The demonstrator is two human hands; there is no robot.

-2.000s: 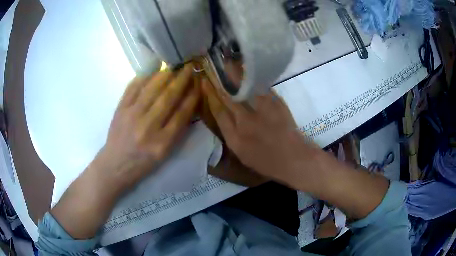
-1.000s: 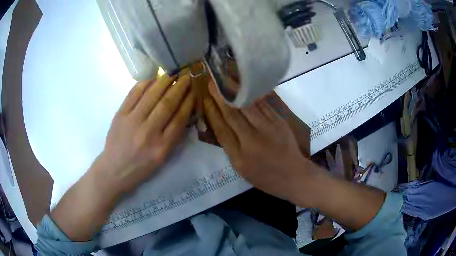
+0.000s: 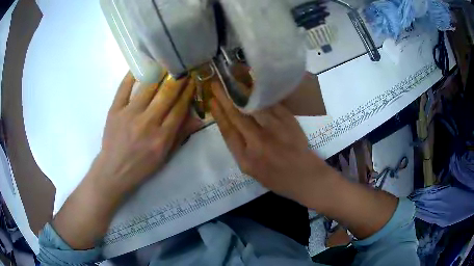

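A brown fabric panel lies under the machine head, its angled end showing on the right. My left hand lies flat left of the yellow-lit needle area, fingertips pressing the fabric, fingers slightly spread. My right hand lies on the right, fingers close together, holding the fabric down beside the needle area. The machine head hides some right fingertips and part of the panel. A small metal part shows between the hands; the needle itself cannot be made out. A second brown cut piece lies at the far left.
The white table has a ruler scale along its front edge. A ribbed cream knob, a metal bar and a fluffy blue bundle are at upper right. Scissors lie below the table's right edge.
The brown panel has turned beneath my hands; its free end has swung from the front edge to the right and away from me. My left hand has shifted slightly left, fingers more spread.
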